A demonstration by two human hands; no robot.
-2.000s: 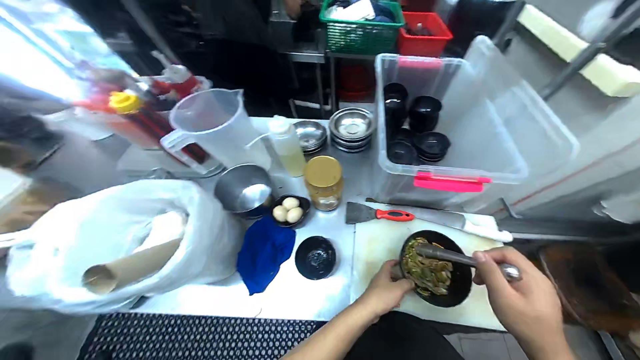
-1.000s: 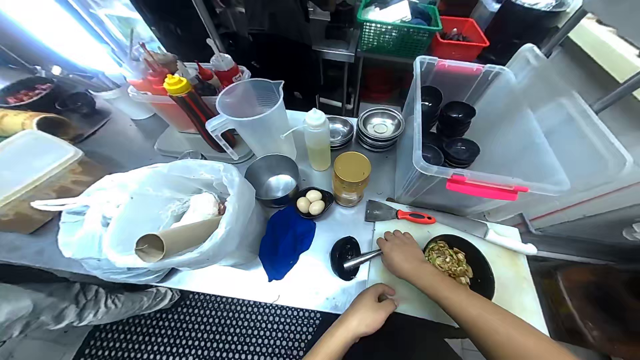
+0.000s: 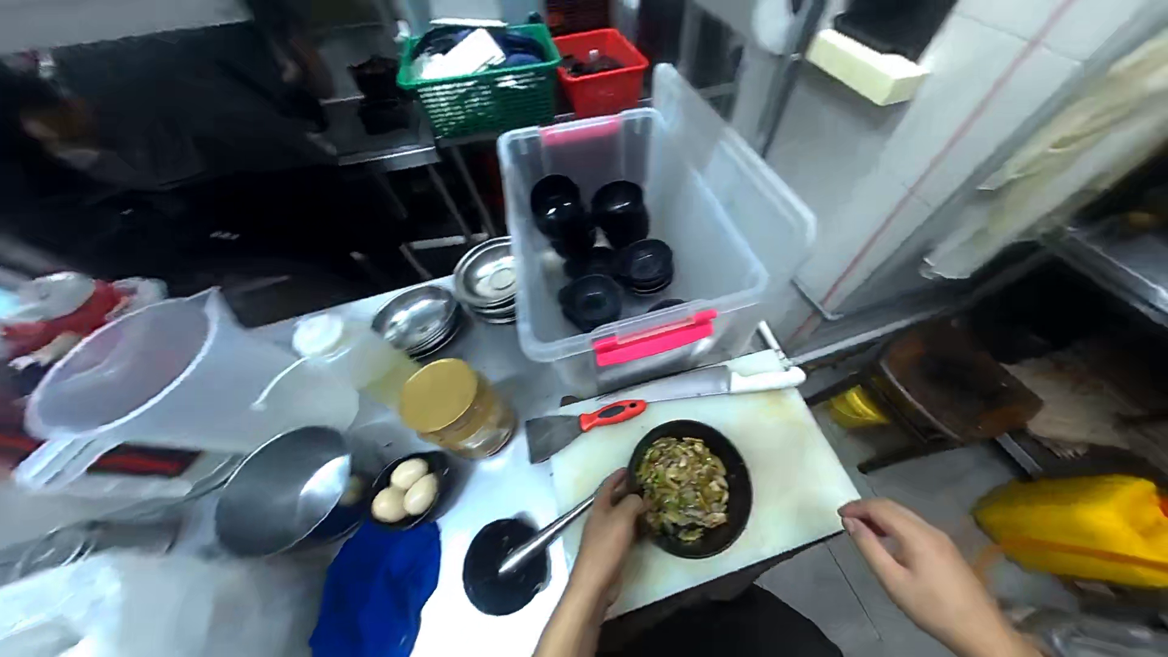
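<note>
My left hand (image 3: 610, 529) touches the left rim of a black bowl (image 3: 744, 502) of chopped, cooked-looking food (image 3: 684, 488), its thumb and fingers at the edge. The bowl rests on a pale cutting board (image 3: 794, 456). My right hand (image 3: 912, 566) is off the board's right edge, fingers slightly curled, with nothing in it. A metal utensil (image 3: 547, 537) lies with one end in a small black bowl (image 3: 488, 584) left of the board, its other end beside my left hand. A red-handled scraper (image 3: 613, 414) and a white-handled knife (image 3: 766, 380) lie along the board's back edge.
A clear plastic bin (image 3: 547, 351) of black bowls stands behind the board. To the left are a gold-lidded jar (image 3: 441, 394), a bowl of eggs (image 3: 406, 491), a blue cloth (image 3: 379, 584), a metal bowl (image 3: 283, 493) and a clear pitcher (image 3: 201, 401). Steel bowls (image 3: 417, 318) stand behind the jar.
The utensil, in my right hand over the food two seconds ago, lies in the small black bowl. My right hand has moved from it to beyond the board's right edge; my left touches the food bowl.
</note>
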